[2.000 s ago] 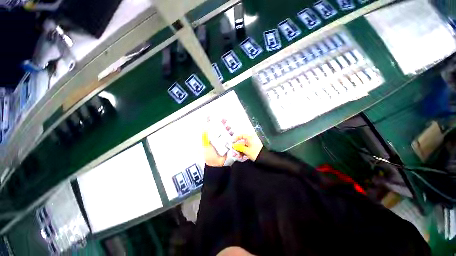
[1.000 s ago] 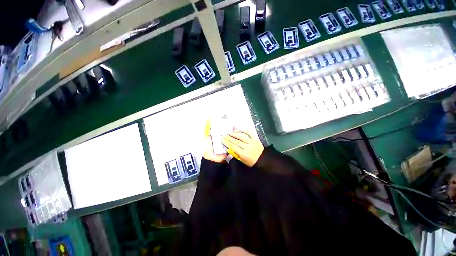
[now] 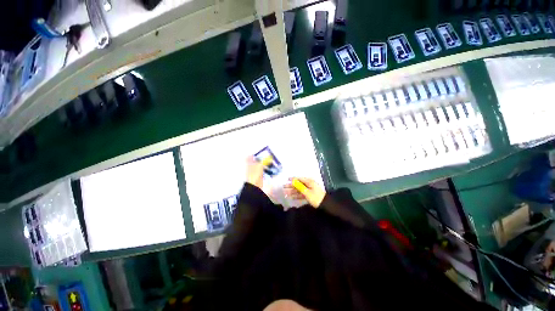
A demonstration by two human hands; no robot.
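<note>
My left hand (image 3: 257,170), with a yellow fingertip cover, grips a blue-edged white carded piece (image 3: 268,160) above a plain white sheet (image 3: 231,141). My right hand (image 3: 306,191) is beside it to the right, with a yellow cover on a finger; a pale, blurred thing lies at its fingers, and I cannot tell whether it is held. Two carded pieces (image 3: 215,215) lie at the sheet's lower left corner, the right one partly behind my left sleeve.
A blister tray (image 3: 414,124) with rows of small parts lies to the right. Another white sheet (image 3: 134,202) lies left. Carded pieces (image 3: 319,70) line the green belt beyond, with dark units (image 3: 233,48). A pale shelf post (image 3: 279,54) stands ahead.
My hands have moved apart. The carded piece in my left hand now shows its blue-edged face and dark middle. The view has shifted slightly.
</note>
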